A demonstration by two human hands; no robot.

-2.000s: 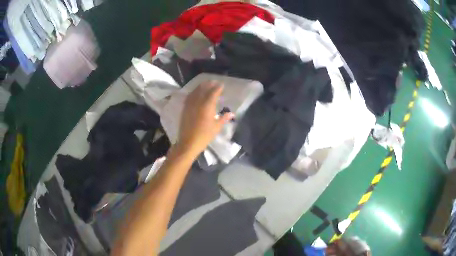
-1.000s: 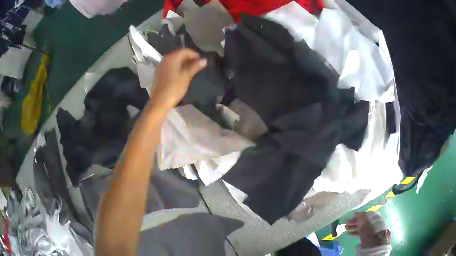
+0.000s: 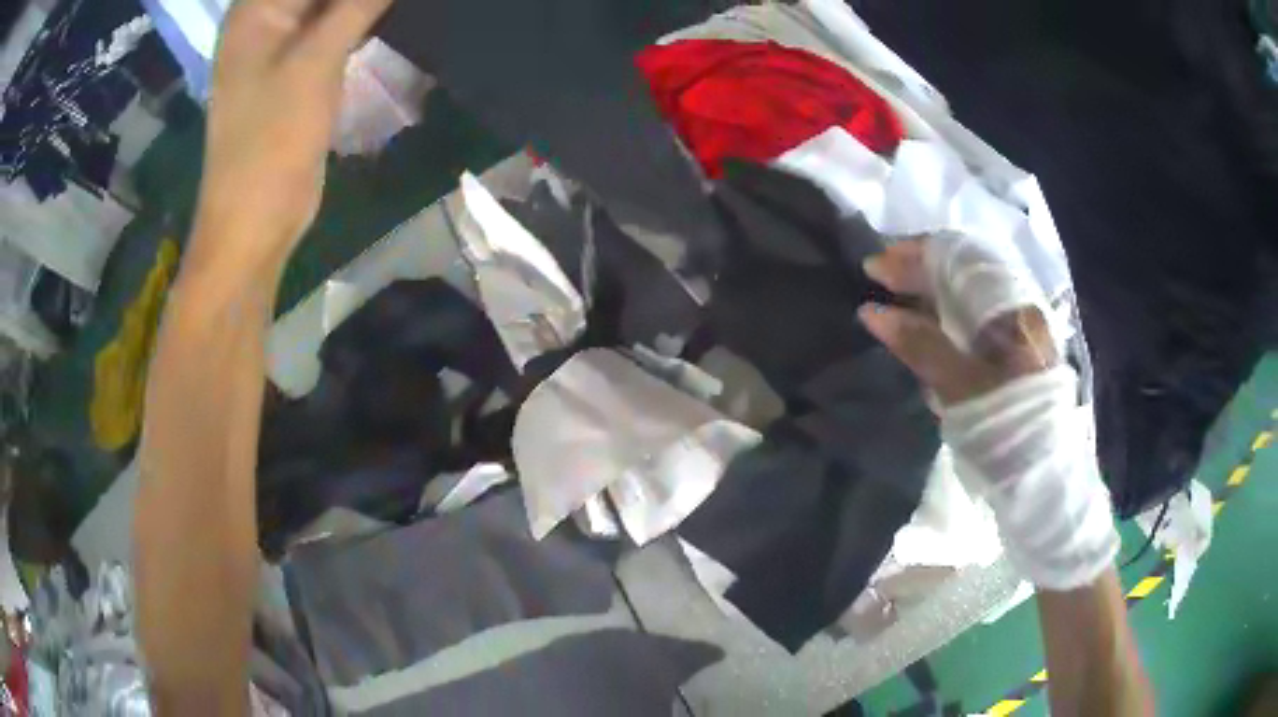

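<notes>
My left hand (image 3: pixel 301 35) is raised at the top left, its fingertips cut off by the frame's edge. It is at the upper end of a long dark grey panel (image 3: pixel 540 84) that hangs over the far side of the table. My right hand (image 3: pixel 967 315), wrapped in white gauze with bare fingertips, is over the black fabric pile (image 3: pixel 813 392) at the right; whether it grips a piece is unclear. A light beige piece (image 3: pixel 610 434) lies mid-table. Dark grey panels (image 3: pixel 463 588) lie flat nearest me.
Red fabric (image 3: pixel 778 105) and white scraps (image 3: pixel 897 182) lie at the far end. Black pieces (image 3: pixel 372 406) lie at the left of the table (image 3: pixel 827 658). A large black cloth heap (image 3: pixel 1163 210) is beyond the right edge. Yellow-black tape (image 3: pixel 1149 581) marks the green floor.
My left hand has moved up and left from mid-table, with a dark grey panel now raised there. My right hand has come from beyond the table's near edge to over the black pile.
</notes>
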